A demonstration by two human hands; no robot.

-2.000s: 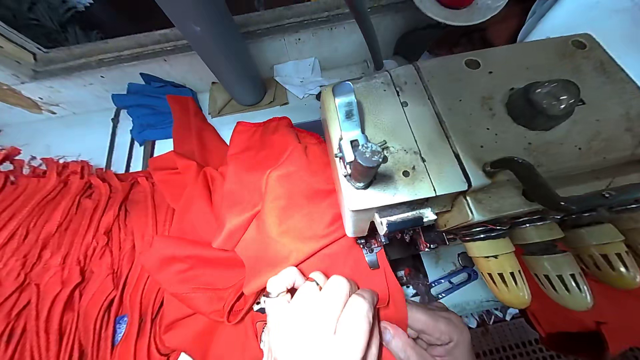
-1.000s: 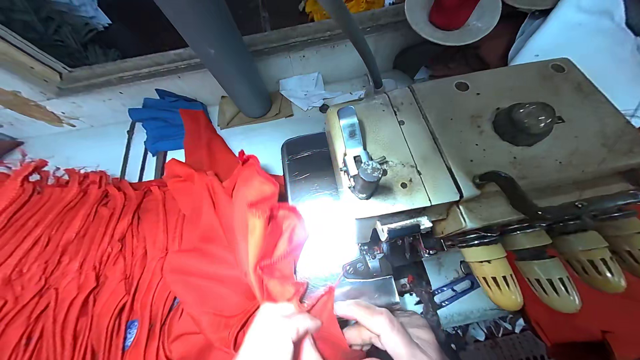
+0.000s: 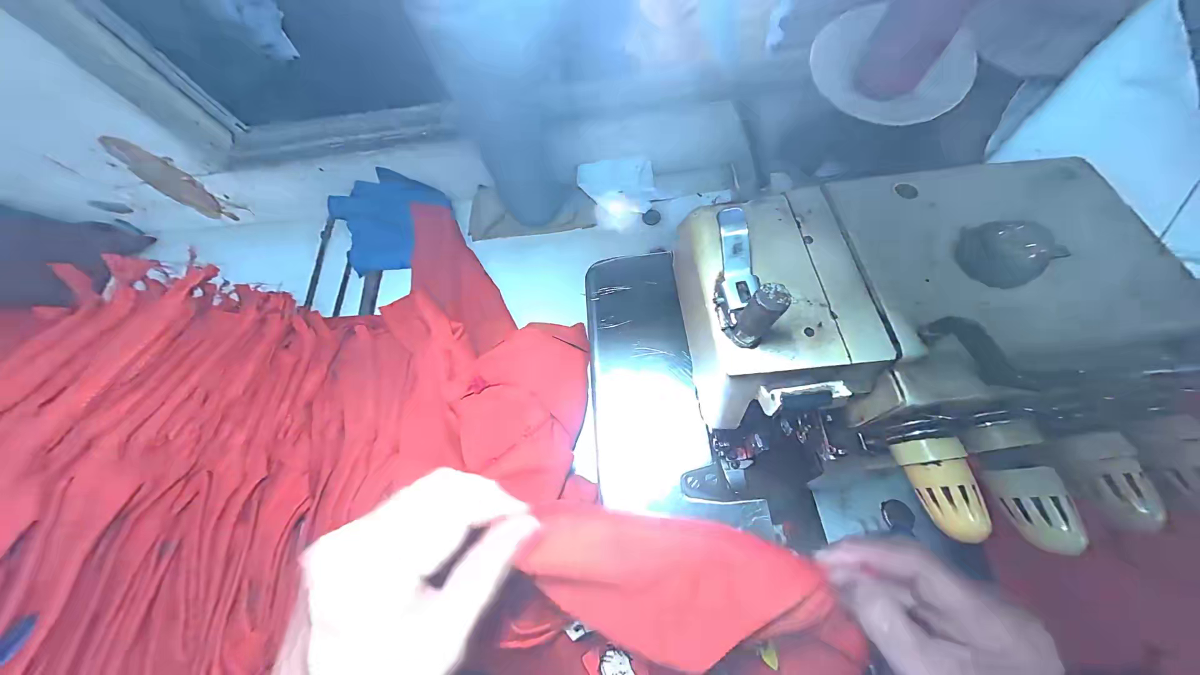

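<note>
A piece of red fabric (image 3: 666, 581) spans between my hands below an overlock sewing machine (image 3: 787, 291). My left hand (image 3: 417, 572) grips its left end and looks overexposed. At its right end, the blurred fingers of my right hand (image 3: 928, 600) pinch the edge. The fabric lies in front of the machine's shiny metal bed plate (image 3: 642, 375), clear of the presser foot area (image 3: 741, 459). More red cloth (image 3: 525, 403) lies bunched left of the plate. A small metallic thing (image 3: 616, 661) shows at the bottom edge, too blurred to name.
A long row of stacked red fabric pieces (image 3: 206, 450) covers the left side. Blue cloth (image 3: 375, 220) hangs on dark bars behind it. Several thread tension caps (image 3: 942, 492) line the machine's front right. A thread cone (image 3: 900, 56) with a pale disc stands at the back.
The red fabric has come off the bright bed plate, which it covered earlier. My hands have moved apart, the left one leftward, the right one rightward, with the cloth stretched between them.
</note>
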